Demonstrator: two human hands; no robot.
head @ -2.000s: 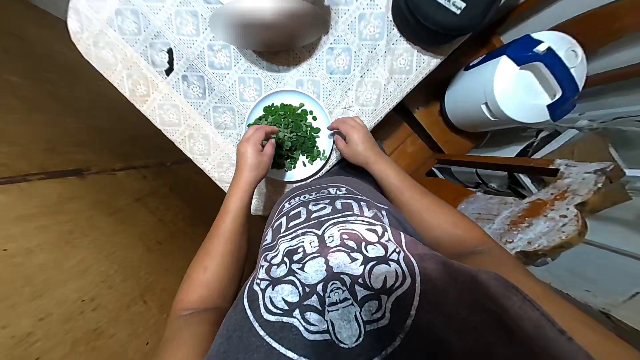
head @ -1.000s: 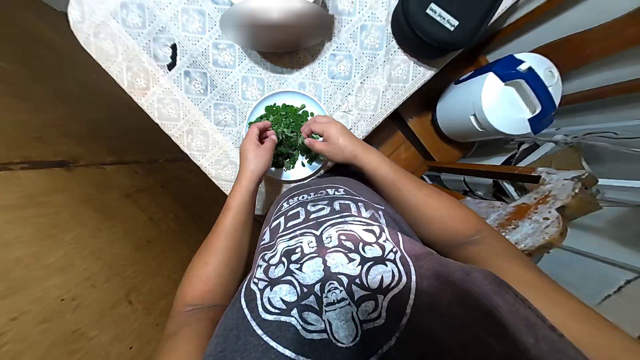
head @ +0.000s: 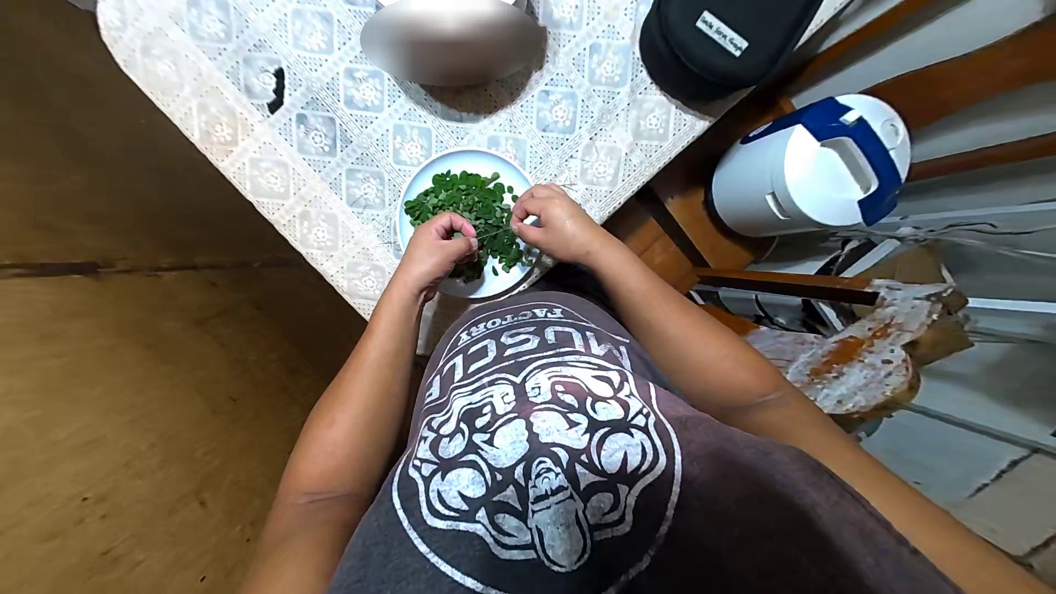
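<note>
A round white plate (head: 495, 286) holds a heap of small green leaves (head: 462, 198) near the table's corner. My left hand (head: 441, 247) is over the plate's lower left, with thumb and index finger pinched on one end of a thin green stem (head: 495, 234). Over the plate's right edge, my right hand (head: 557, 221) has its fingertips pinched at the stem's other end. The stem spans the short gap between both hands, above the leaves. Part of the heap is hidden behind my left fingers.
A patterned lace-like tablecloth (head: 318, 181) covers the table and has a dark torn spot. A blurred rounded object (head: 454, 41) stands beyond the plate. At the upper right lies a black case (head: 722, 49). A white and blue jug (head: 813, 165) sits beside the table, near wooden chair parts (head: 784, 285).
My right hand was over the leaves, close to my left hand, a second ago; it has moved right to the plate's edge. A thin stem now shows between the hands.
</note>
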